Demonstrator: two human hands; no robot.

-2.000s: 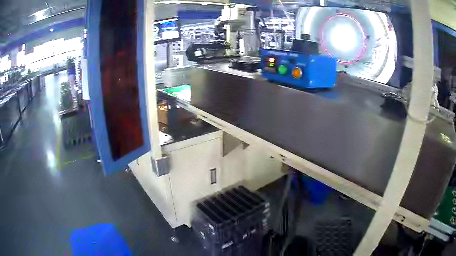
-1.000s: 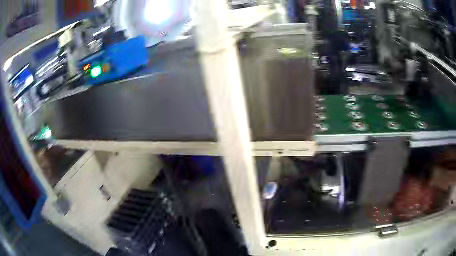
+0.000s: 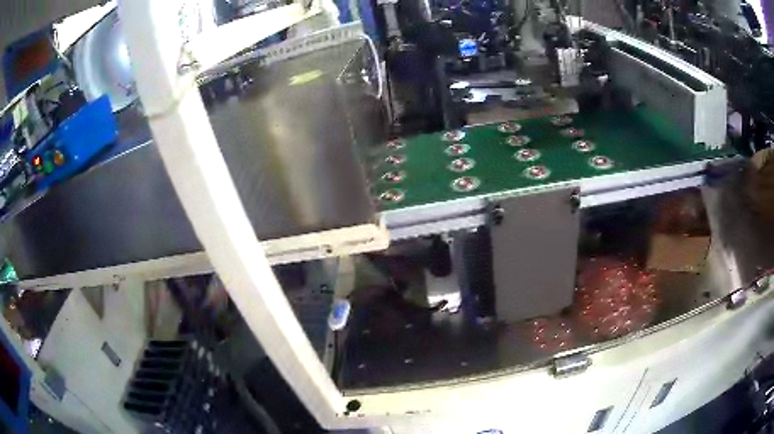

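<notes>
Neither of my hands can be made out. Rows of small round diaphragm and coil assemblies (image 3: 535, 172), pale discs with reddish centres, lie spaced on the green conveyor belt (image 3: 501, 188). Below the belt, a heap of red-orange loose parts (image 3: 618, 297) lies on the dark lower machine deck (image 3: 424, 356), with a smaller patch of them to its left. A small brown cardboard box (image 3: 679, 253) stands at the heap's right; its contents are unclear. A grey plate (image 3: 536, 263) hangs from the belt's rail and hides part of the deck.
A cream slanting post (image 3: 216, 216) crosses the left side in front of the grey tunnel cover (image 3: 280, 161). A blue controller box (image 3: 81, 140) sits at the left. Dark mechanisms (image 3: 475, 51) stand behind the belt. A black slotted crate (image 3: 161, 377) is low left. A blurred brown shape (image 3: 763, 174) touches the right edge.
The view has swung right. The controller box, post and tunnel cover have shifted left in the picture. The belt, heap and cardboard box now show more fully. No hand has appeared.
</notes>
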